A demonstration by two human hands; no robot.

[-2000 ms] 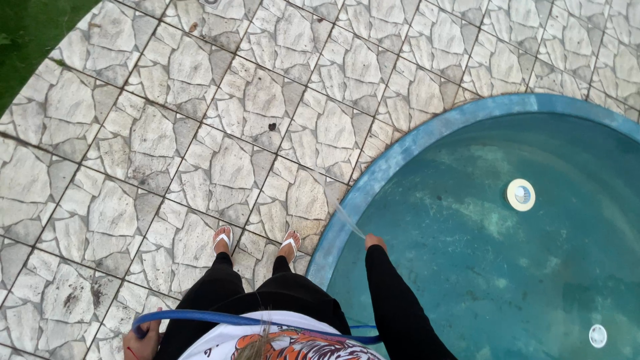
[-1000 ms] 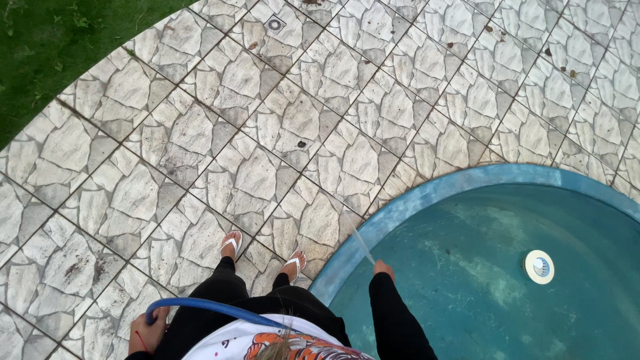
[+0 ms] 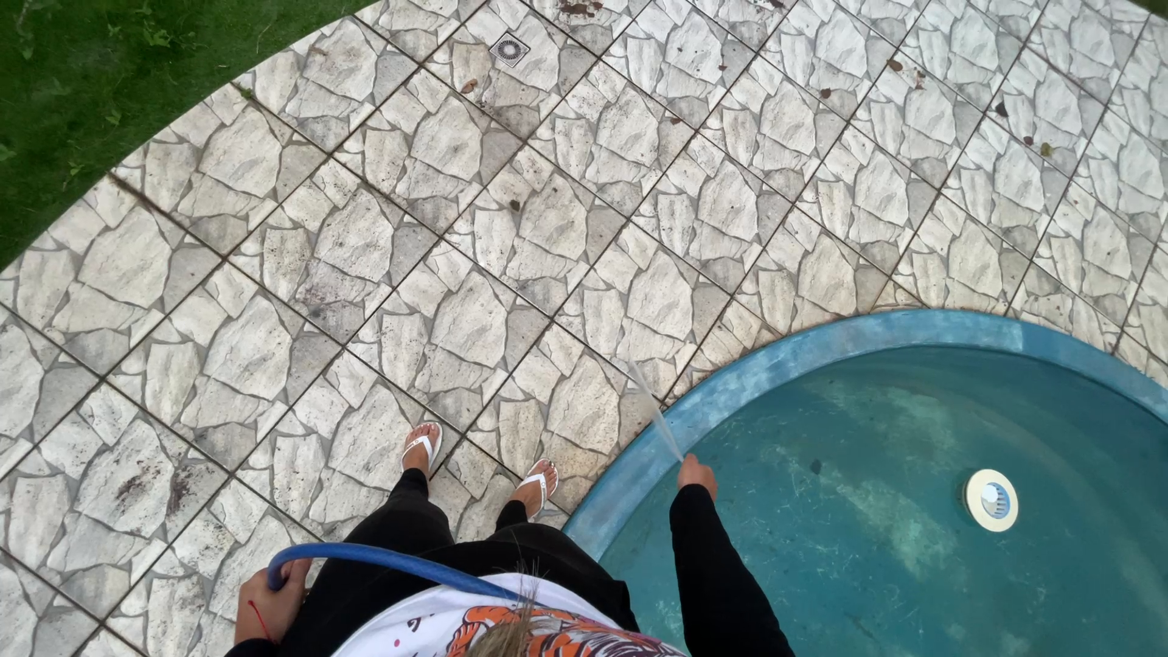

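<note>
At the lower left my left hand (image 3: 266, 604), with a red string at the wrist, grips a blue hose (image 3: 392, 558) that runs across my waist. My right hand (image 3: 696, 478) is closed at the end of a black sleeve, over the near side of the blue pool. From its fingertips a thin jet of water (image 3: 659, 418) reaches across the pool rim (image 3: 721, 400) toward the stone-patterned tiles. The hose end inside my right hand is hidden.
My feet in white flip-flops (image 3: 422, 445) stand on the tiles (image 3: 474, 319) beside the curved pool rim. A round white fitting (image 3: 991, 500) sits in the pool. Grass (image 3: 109, 82) borders the tiles at upper left; a small drain (image 3: 509, 49) and scattered dry leaves lie farther off.
The view has swung, showing more grass and the floor drain. Both hands keep their places near my body, and the water jet still comes from my right hand.
</note>
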